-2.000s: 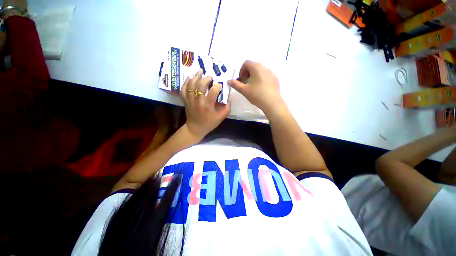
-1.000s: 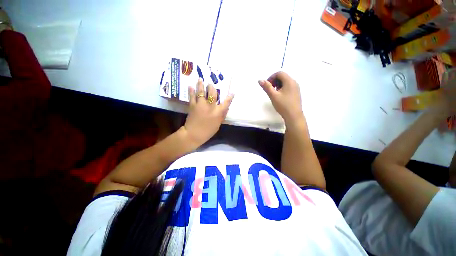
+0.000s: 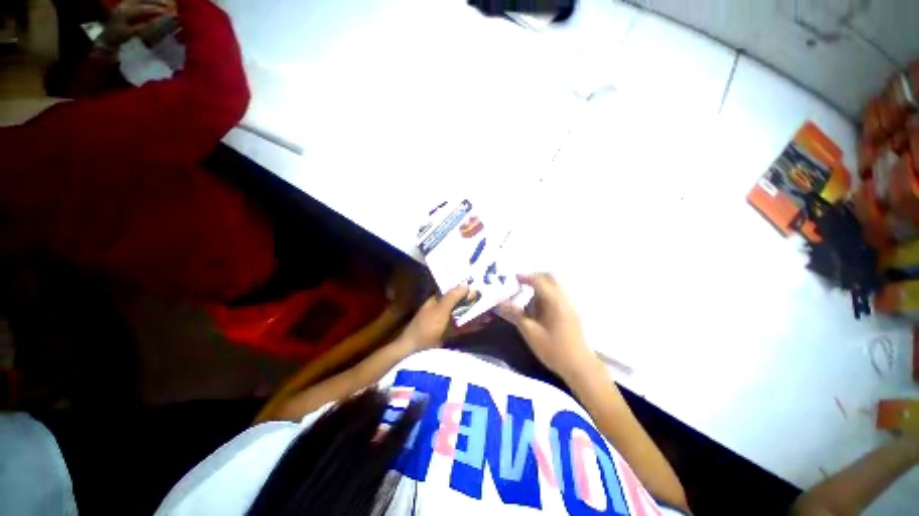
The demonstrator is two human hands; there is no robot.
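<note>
A retail carton [image 3: 466, 252] is at the table's near edge, tilted, with its white back panel facing up. The panel shows a dark title strip, an orange-brown coil picture and small black pictures. My left hand [image 3: 439, 313] grips its lower left edge, thumb on top, the other fingers hidden below. My right hand [image 3: 544, 317] is at the carton's lower right end, fingertips on a small pale flap or piece there; which of these it is I cannot tell.
The long white table [image 3: 625, 232] has visible seams. A flat orange box [image 3: 791, 186] and a dark tangled heap [image 3: 838, 247] lie at the right, with orange cartons [image 3: 892, 161] beyond. A person in red sleeves [image 3: 191, 91] is at left. A forearm [image 3: 857, 484] reaches in at lower right.
The view has turned, shifting the scene. My left hand has gone from lying on the carton to gripping its edge. My right hand has come from beside the carton to its end.
</note>
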